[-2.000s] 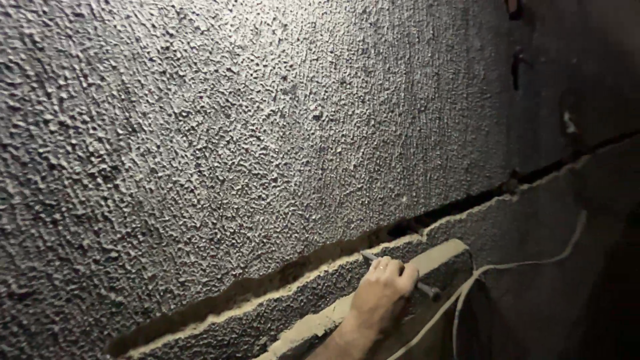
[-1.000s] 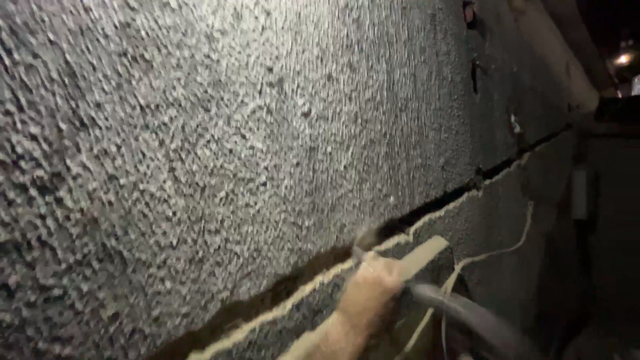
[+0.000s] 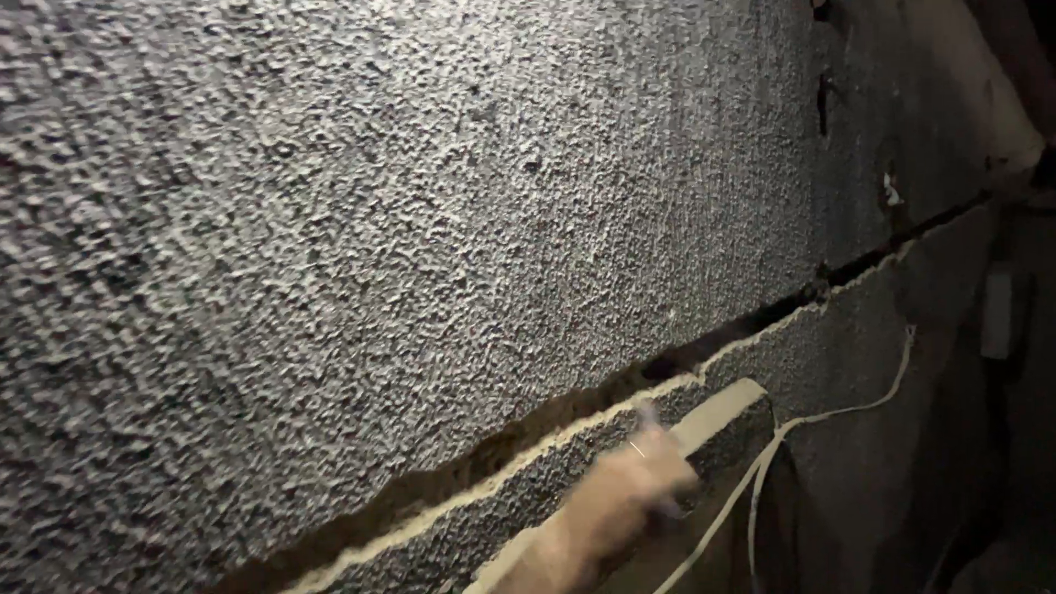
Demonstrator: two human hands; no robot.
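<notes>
Near the bottom middle, my left hand [image 3: 631, 487] is blurred and closed around a slim metal tool, probably a chisel [image 3: 648, 414]. The tool's far end shows just above my fingers, close to the pale lower edge of a long groove [image 3: 528, 429] cut in a rough plastered wall [image 3: 462, 247]. Its other end sticks out faintly below my hand. A flat pale ledge [image 3: 722, 412] runs behind my hand and shows on both sides of it. My right hand is out of view.
Right of my hand, pale cables [image 3: 775, 445] hang and branch along the wall. The groove continues toward the upper right as a dark slot [image 3: 874, 256]. Small holes [image 3: 822, 103] and a white bit [image 3: 891, 190] mark the wall. A pale box-like object [image 3: 997, 313] is at the far right.
A blurred, long object right of my left hand one second ago is gone from view. My left hand stays by the groove with the tool in it. The view has shifted somewhat.
</notes>
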